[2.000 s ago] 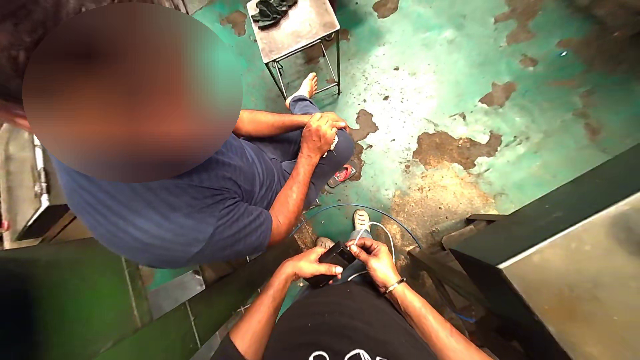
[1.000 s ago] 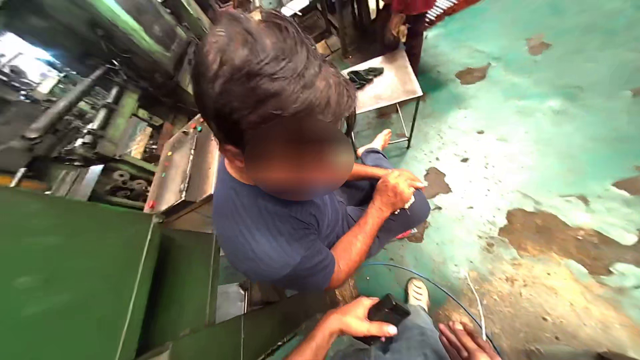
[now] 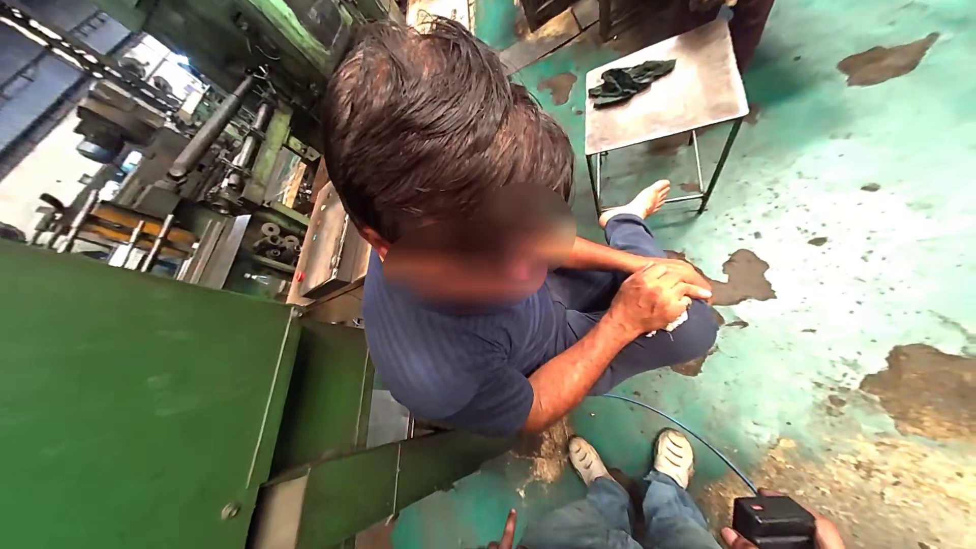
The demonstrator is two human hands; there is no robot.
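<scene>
At the bottom right edge, my right hand [image 3: 827,532] holds a small black box [image 3: 774,520] with a small red mark on top; fingers show on both sides of it. A thin blue cable [image 3: 690,428] runs over the floor and meets the box's outline; whether it is joined to the box I cannot tell. Only a raised finger of my left hand [image 3: 506,528] and a bit beside it show at the bottom edge, left of my jeans; the rest is cut off by the frame.
A seated person in a dark blue shirt [image 3: 450,351] is close in front, hands clasped on a knee with a white cloth [image 3: 675,321]. Behind stands a metal-legged stool [image 3: 686,99] bearing a dark cloth [image 3: 629,81]. A green metal cabinet [image 3: 137,396] and machinery [image 3: 221,152] are at left.
The black box has passed from my left hand to my right hand. My left hand has dropped mostly out of the frame. The view has swung since the first frame.
</scene>
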